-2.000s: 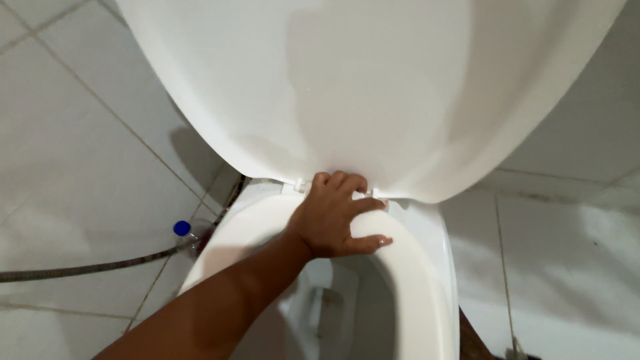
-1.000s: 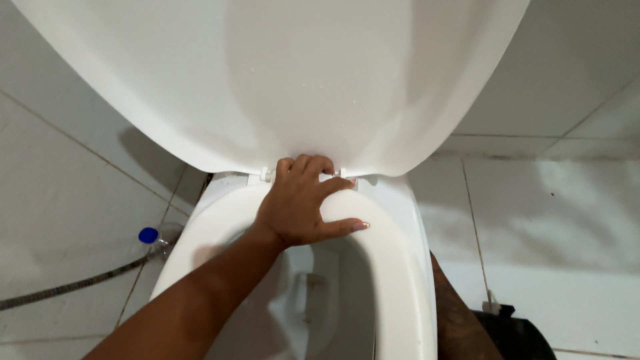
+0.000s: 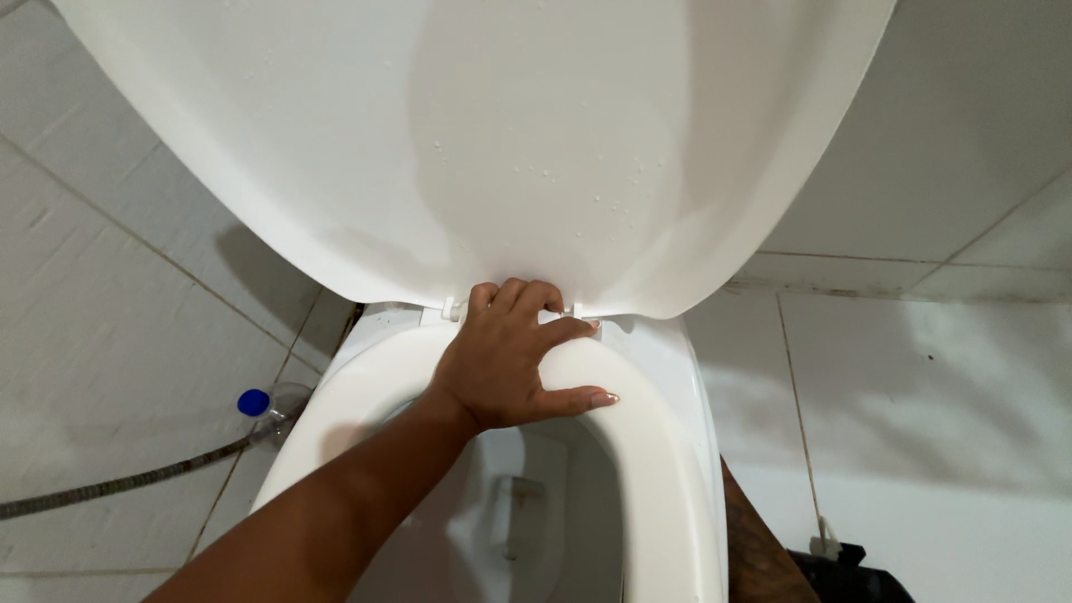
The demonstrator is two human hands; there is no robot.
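Note:
My left hand (image 3: 502,356) lies palm down across the rear of the white toilet seat (image 3: 670,469). Its fingers curl over the seat's back edge between the hinges, and the thumb stretches to the right over the seat top. Behind the hand stands the raised white lid (image 3: 544,151), with small water drops on its inner face. Below the wrist, the toilet bowl (image 3: 578,502) shows through the seat opening, partly covered by my forearm. My right hand is out of view.
Left of the toilet are a clear plastic bottle with a blue cap (image 3: 254,403) and a ribbed hose (image 3: 126,483). At the lower right are part of a bare leg (image 3: 758,544) and a black object (image 3: 863,578) on the tiled floor. Tiled walls stand close on both sides.
The view has shifted, bringing the black object at the lower right into fuller sight. My left hand stays on the rear of the seat, and the lid remains raised.

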